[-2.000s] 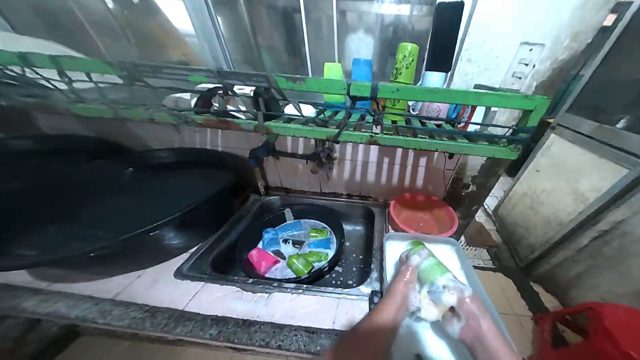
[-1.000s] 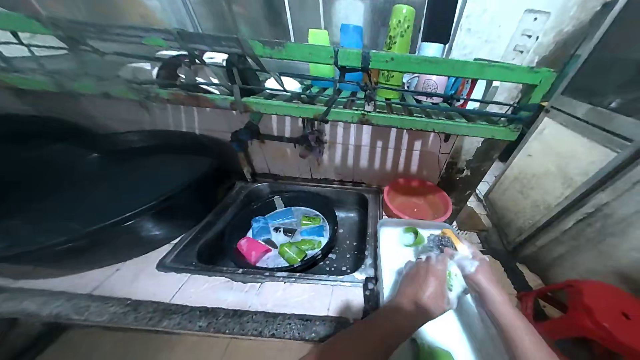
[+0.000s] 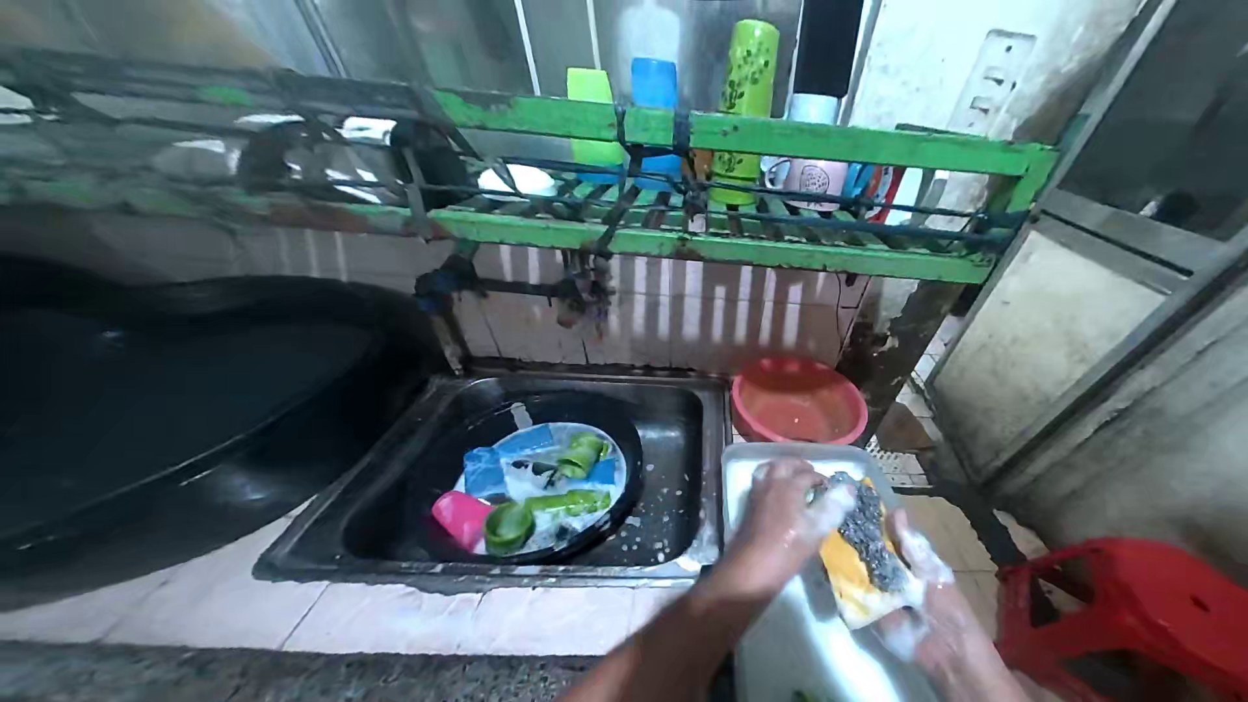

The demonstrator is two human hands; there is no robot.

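Over a white plastic tub [image 3: 780, 624], my soapy left hand [image 3: 785, 517] grips the upper left of a yellow sponge [image 3: 848, 575] that has a grey mesh scrubber [image 3: 868, 536] against it. My right hand [image 3: 926, 604], also covered in suds, holds the sponge's right and lower edge. To the left, in a metal sink [image 3: 673, 468], a round black basin [image 3: 632, 487] holds foamy water with green cups [image 3: 509, 527], a pink cup [image 3: 460, 519] and blue pieces [image 3: 485, 473].
A red basin [image 3: 799, 400] stands behind the tub. Large black vessels [image 3: 195, 409] fill the left side. Above the sink runs a green rack [image 3: 829, 146] with cups and a tall green tumbler [image 3: 746, 97]. A red plastic stool [image 3: 1121, 614] is at the lower right.
Two seconds ago my hands held a soapy green item; now they hold the sponge and scrubber. Inside the black basin, the green cups lie differently.
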